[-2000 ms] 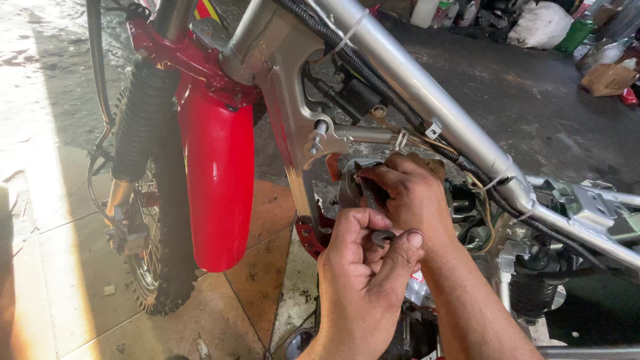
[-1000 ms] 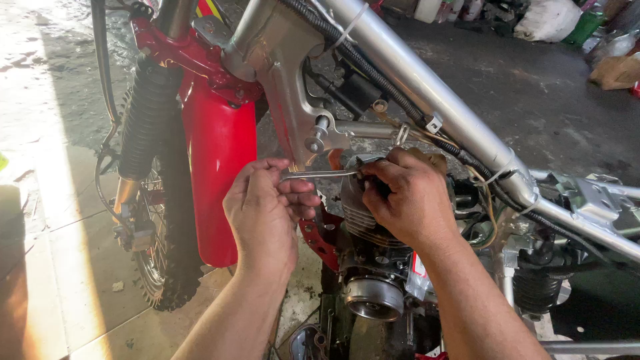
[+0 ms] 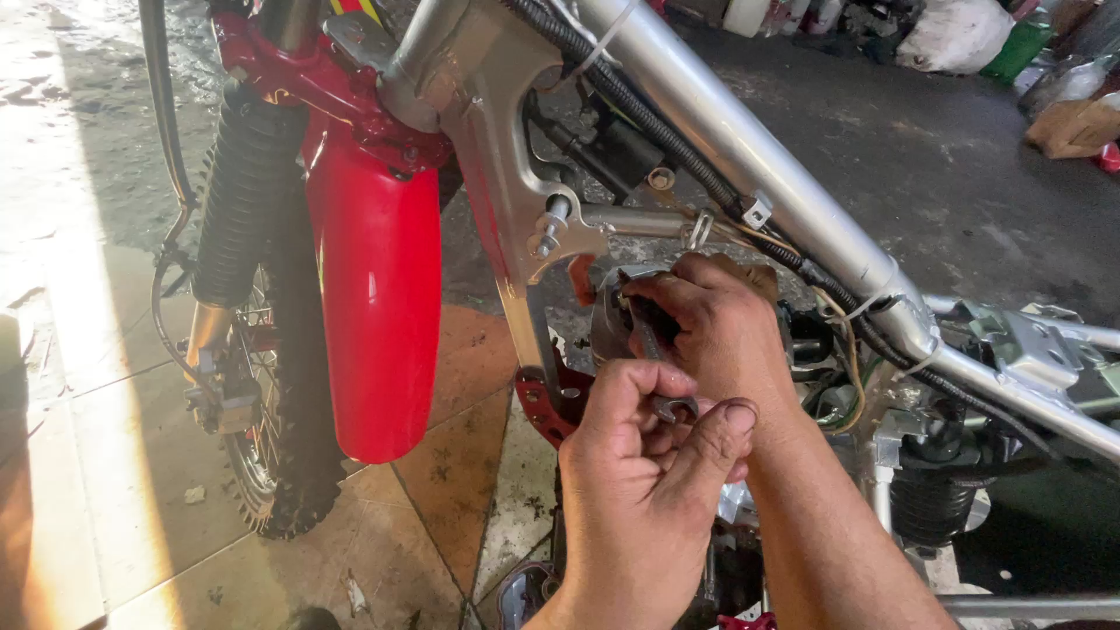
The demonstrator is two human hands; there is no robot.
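Observation:
My left hand (image 3: 652, 472) holds the open end of a steel combination wrench (image 3: 649, 337) between its fingers and thumb. The wrench's far end lies at the engine's cylinder head (image 3: 610, 328), beneath the silver motorcycle frame tube (image 3: 752, 149). My right hand (image 3: 713, 324) rests at that far end, its fingertips by the wrench and the head; whether it grips the wrench or a fastener is hidden. Both hands cover much of the engine. A bolt (image 3: 553, 226) sticks out of the frame bracket just above.
A red front fender (image 3: 376, 324), a fork boot (image 3: 245, 192) and a knobby front wheel (image 3: 297, 437) stand at the left. Black corrugated cable conduit (image 3: 700, 171) runs along the frame tube. A shock spring (image 3: 936, 507) is at the lower right. Bags and a cardboard box (image 3: 1072, 127) lie on the far floor.
One second ago the wrench pointed left, with my left hand at its end. My left hand has swung right and toward me, turning the wrench, much as it stood two seconds ago.

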